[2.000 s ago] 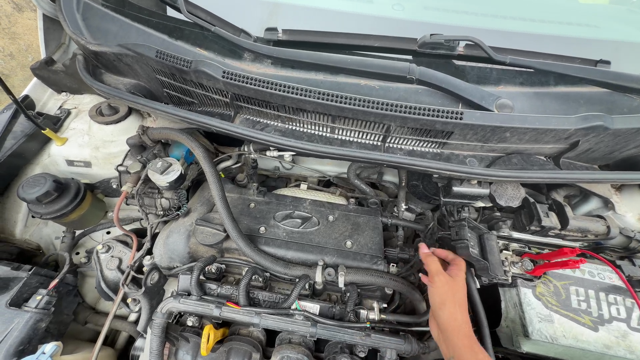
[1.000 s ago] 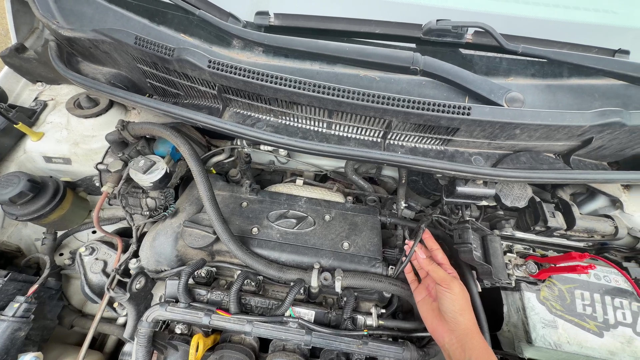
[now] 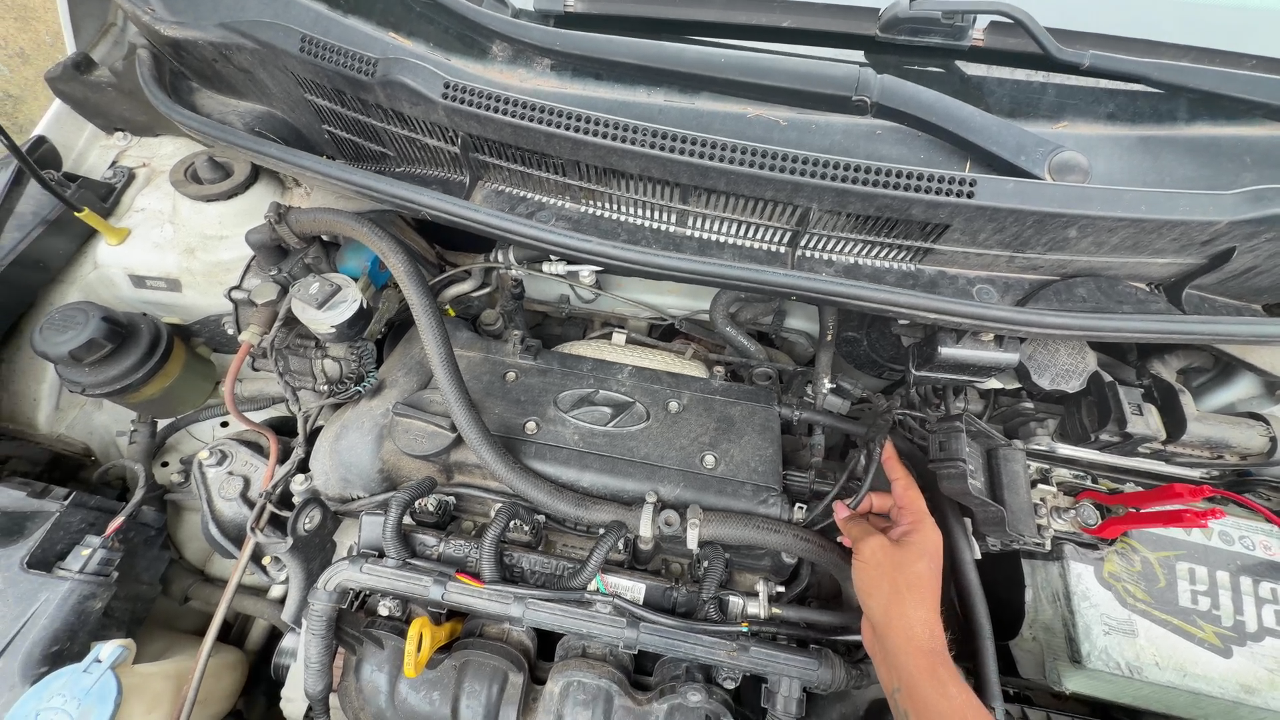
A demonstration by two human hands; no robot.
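Observation:
My right hand reaches in from the bottom right, its thumb and fingertips pinching a thin black cable beside the right end of the engine cover. The black plastic engine cover bears a Hyundai emblem and lies left of the hand. A thick black hose curves over the cover and runs on below the fingers. To the hand's right stands a black fuse box cover. My left hand is out of view.
A red clamp grips a terminal by the car battery at right. The yellow dipstick handle rises at the front. At left are a black-capped fluid reservoir and a blue washer cap. The black cowl spans the back.
My right hand had its fingertips at the wiring two seconds ago; one second ago it turned, showing a thin black cable between the fingers. The hand remains beside the engine cover.

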